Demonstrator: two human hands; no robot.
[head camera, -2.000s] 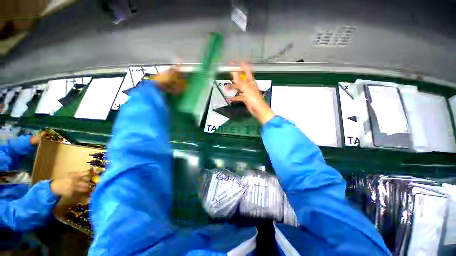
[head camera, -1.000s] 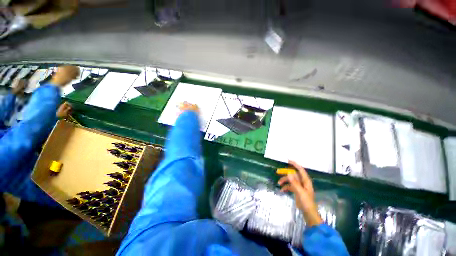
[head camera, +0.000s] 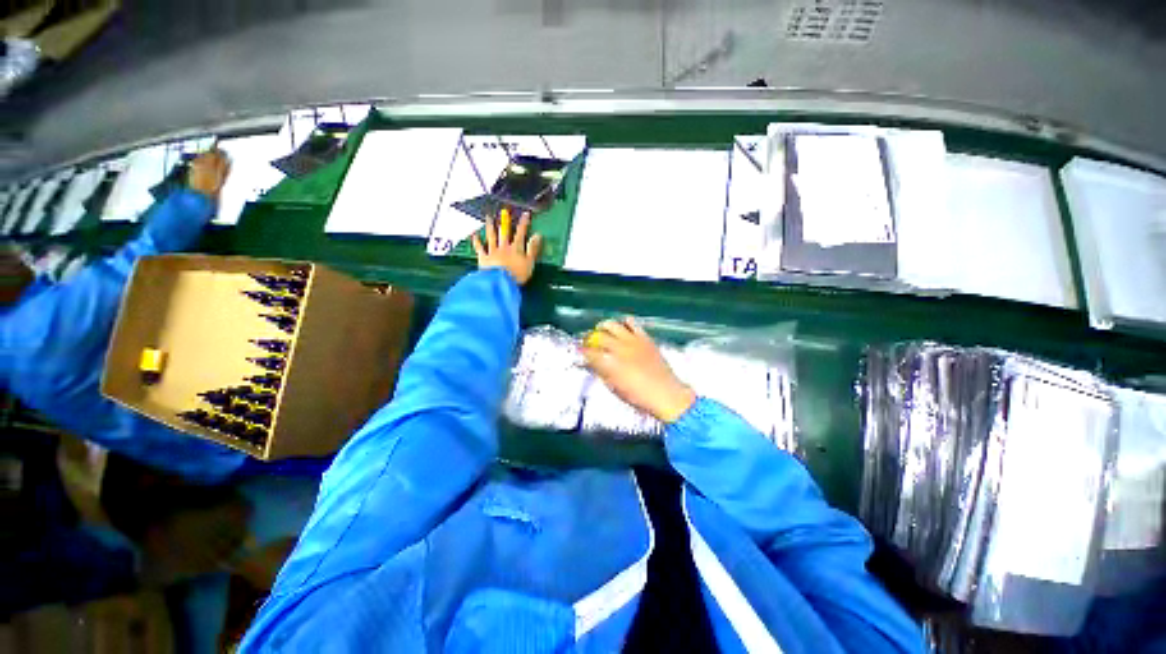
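Note:
My left hand lies flat with spread fingers on the lower part of a box lid with a dark tablet picture, on the belt; a yellow cot is on one finger. An open white box base is left of that lid and another is right of it. My right hand, with a yellow finger cot, is over the rows of clear accessory packets on the near ledge, fingers bent down onto them. Whether it grips a packet cannot be told.
Bagged tablets lean in a row at the near right. A tablet in a sleeve lies on a box on the belt. A brown carton with black and yellow pieces is at left. Another person's hand is over the belt beyond.
My left hand has moved from the white base onto the printed lid. My right hand has gone from above the packets' right part down onto them. The other person's hand has shifted.

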